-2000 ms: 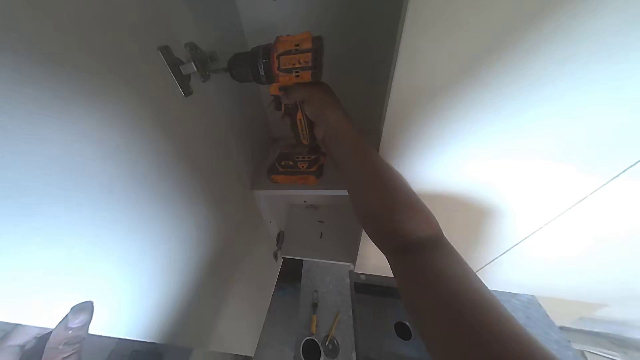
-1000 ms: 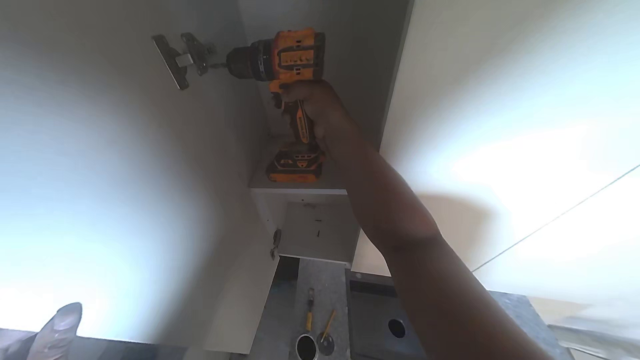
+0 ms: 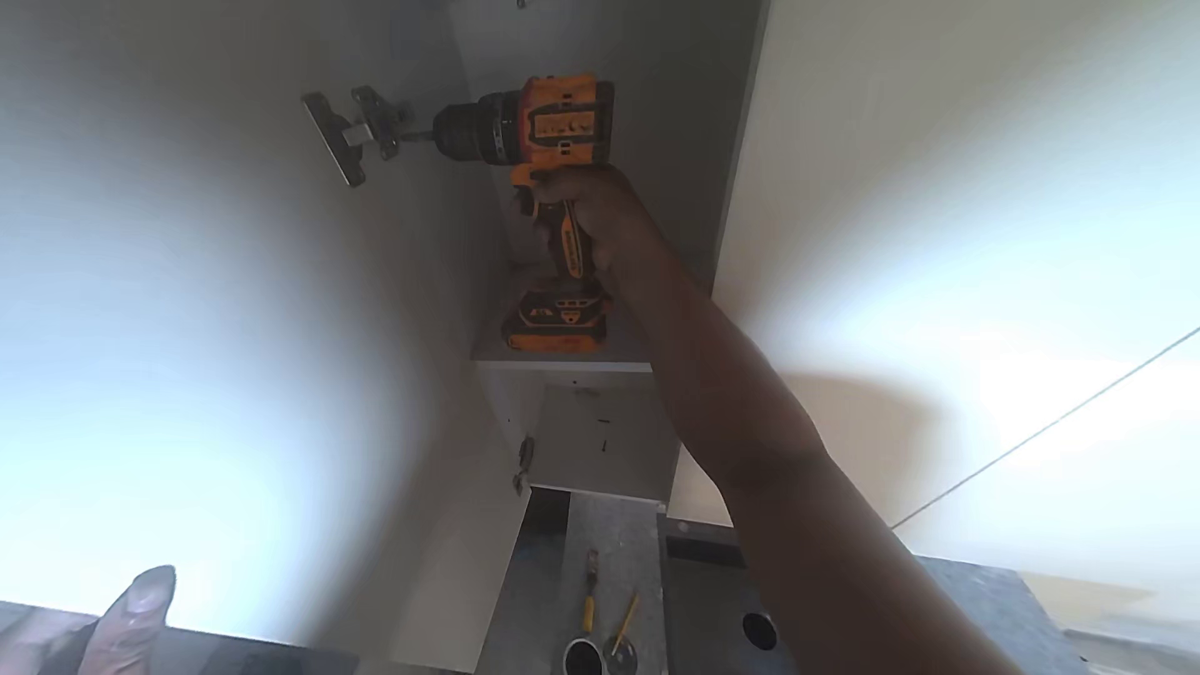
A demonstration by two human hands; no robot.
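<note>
My right hand grips the handle of an orange and black cordless drill, with a finger near its trigger. The drill points left, and its bit meets a metal cabinet hinge beside the white door panel. The battery pack hangs just above the edge of a cabinet shelf; whether they touch I cannot tell. At the lower left, my left hand holds the bottom edge of the door panel, thumb on its face and the other fingers mostly hidden.
Another hinge sits lower on the door side. Small dark pieces lie on the lower cabinet board. Below are a grey countertop, a yellow-handled tool, a round container and a dark sink. A pale panel stands at right.
</note>
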